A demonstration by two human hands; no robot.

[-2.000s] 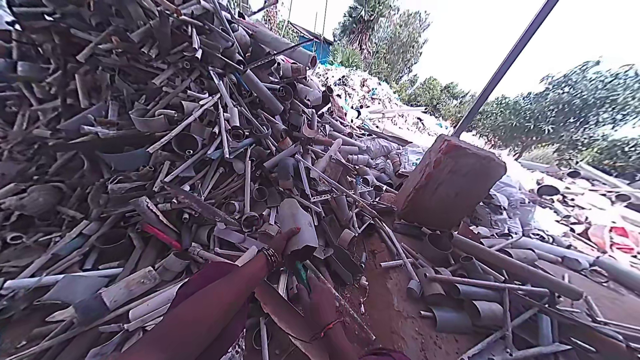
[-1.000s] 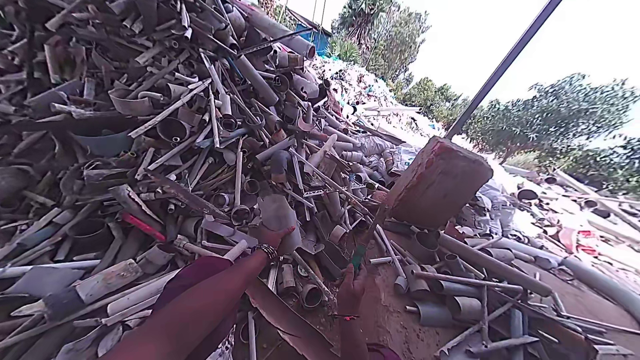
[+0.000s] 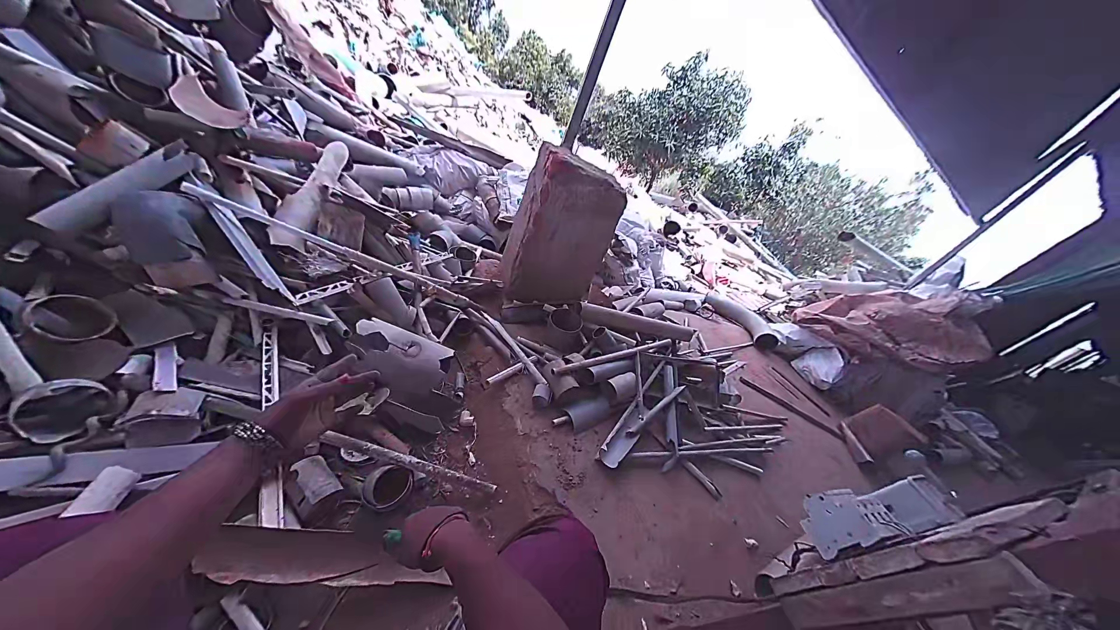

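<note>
My left hand (image 3: 319, 404), with a beaded bracelet at the wrist, reaches over the scrap pile with its fingers apart and palm partly turned up. Just beyond its fingertips is a broken grey plastic pipe piece (image 3: 404, 360) with a jagged edge; whether they touch, I cannot tell. My right hand (image 3: 422, 535), with a red band at the wrist, is closed low in front of me around a green object (image 3: 392, 537), of which only a small part shows. Between the hands lie a long thin rod (image 3: 407, 461) and a short round pipe (image 3: 388, 486).
A large heap of plastic pipe scrap (image 3: 157, 192) rises at left. A block (image 3: 564, 232) with a pole behind it stands at centre. A smaller pile of pipes (image 3: 669, 394) lies on the ground. At lower right are wooden boards (image 3: 910, 569) and a grey plastic part (image 3: 875, 516).
My left hand held a grey pipe piece in the earlier frames and has let it go. My right hand still holds the green object. The view has swung to the right.
</note>
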